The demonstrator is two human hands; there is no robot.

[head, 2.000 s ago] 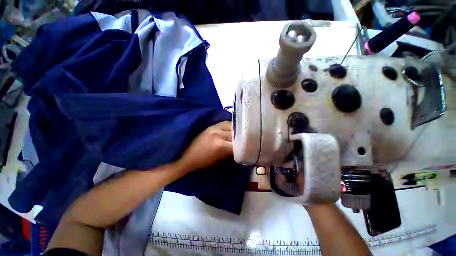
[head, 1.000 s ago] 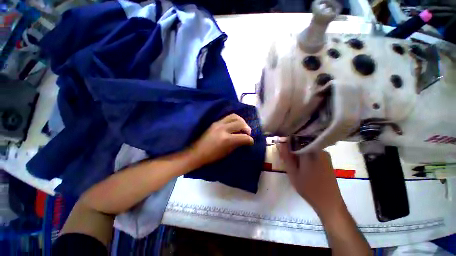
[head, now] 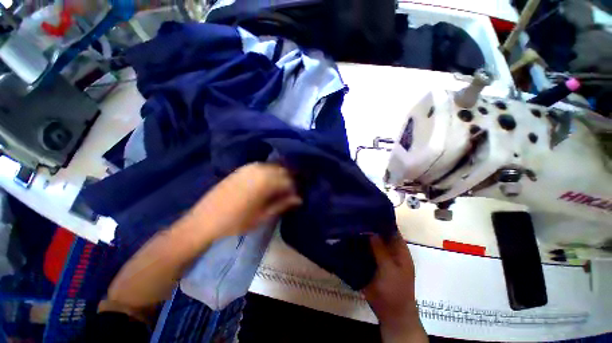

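Note:
A navy garment (head: 181, 87) with pale grey-blue panels (head: 305, 84) lies bunched on the white table, left of the sewing machine head (head: 429, 141). One pale panel hangs over the front edge. My left hand (head: 265, 194) is blurred, with curled fingers against the navy cloth; whether it grips the cloth is unclear. My right hand (head: 390, 268) holds the navy cloth's right end, fingers partly hidden by the cloth. The cloth's right end is in front of the needle area, apart from it.
A black phone (head: 520, 261) and a red strip (head: 464, 248) lie right of my right hand. A printed ruler (head: 470, 315) runs along the front edge. A grey machine (head: 50, 124) stands at left. Blue crates (head: 67, 295) are below. A pink-ended black item (head: 557, 92) is behind the machine head.
The view has shifted, showing more on the left. The navy cloth has come away from the needle area. My right hand has moved from beside the needle onto the cloth's right end.

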